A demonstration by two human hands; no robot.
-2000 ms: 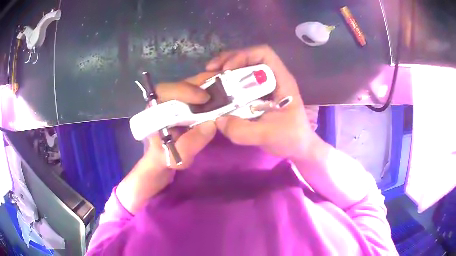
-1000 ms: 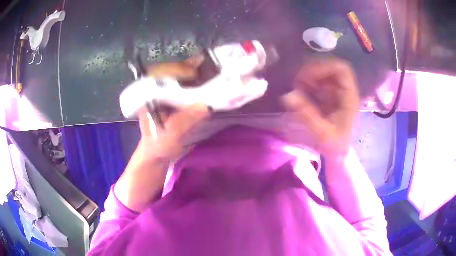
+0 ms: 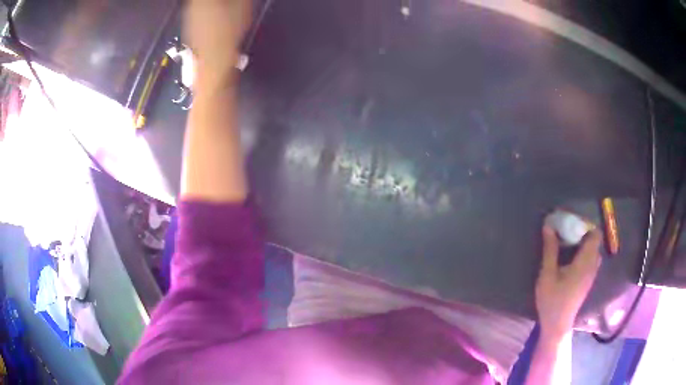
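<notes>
My left arm reaches up to the frame's top edge; my left hand (image 3: pixel 217 30) is blurred and cut off there, so what it holds cannot be seen. A white scooter body (image 3: pixel 187 69) with thin wire loops lies beside and partly behind that arm. My right hand (image 3: pixel 566 267) is at the bench's right side, thumb and finger around the small white squeeze bottle (image 3: pixel 570 226), which lies low on the bench. The scooter body with the red tail light is not visible.
An orange-red stick (image 3: pixel 610 225) lies right of the bottle on the dark bench (image 3: pixel 421 113). Yellow-handled rods (image 3: pixel 150 94) lie at the left. A dark cable (image 3: pixel 630 319) hangs at the right edge. White sheets (image 3: pixel 71 278) lie over blue material at lower left.
The view has turned. My left hand has moved from the near edge to the far left, and the held scooter body has gone from sight. My right hand has taken hold of the bottle.
</notes>
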